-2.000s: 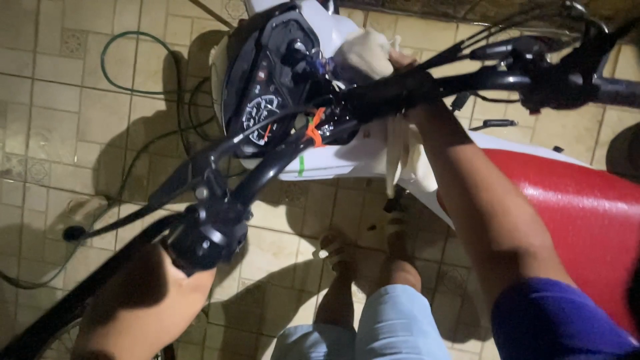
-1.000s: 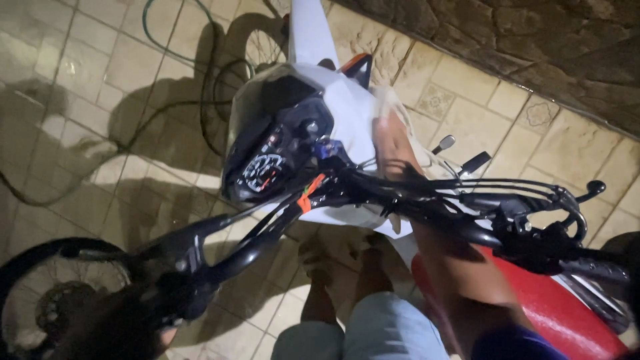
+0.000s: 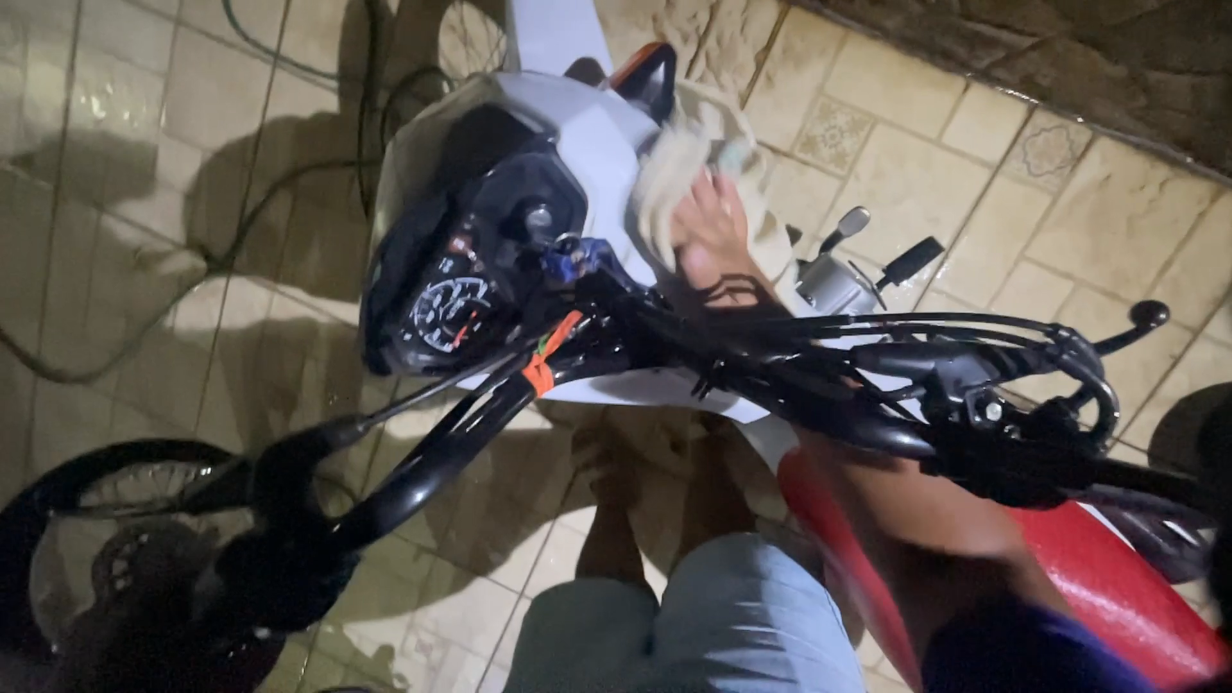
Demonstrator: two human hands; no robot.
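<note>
My right hand (image 3: 712, 231) presses a cream cloth (image 3: 669, 178) against the side of the motorcycle's white front fairing (image 3: 597, 144); hand and cloth are blurred. The right forearm passes beneath the black handlebar (image 3: 828, 385). At the lower left, near the other end of the handlebar, deep shadow hides my left hand, so its grip cannot be made out. Left of the cloth are the round instrument gauge (image 3: 449, 313) and a blue item (image 3: 577, 258) by the ignition area. An orange tie (image 3: 542, 371) is wrapped around the handlebar.
A green hose (image 3: 274, 48) and a dark hose (image 3: 221, 260) lie on the tiled floor. A spoked wheel (image 3: 159, 452) stands at the lower left. The red seat (image 3: 1116, 577) is at the lower right, and a dark stone-patterned surface (image 3: 1059, 58) crosses the upper right.
My right hand and the cloth have moved from behind the handlebar centre to the fairing's side. The left forearm, lit two seconds ago, is now in shadow. The view has shifted.
</note>
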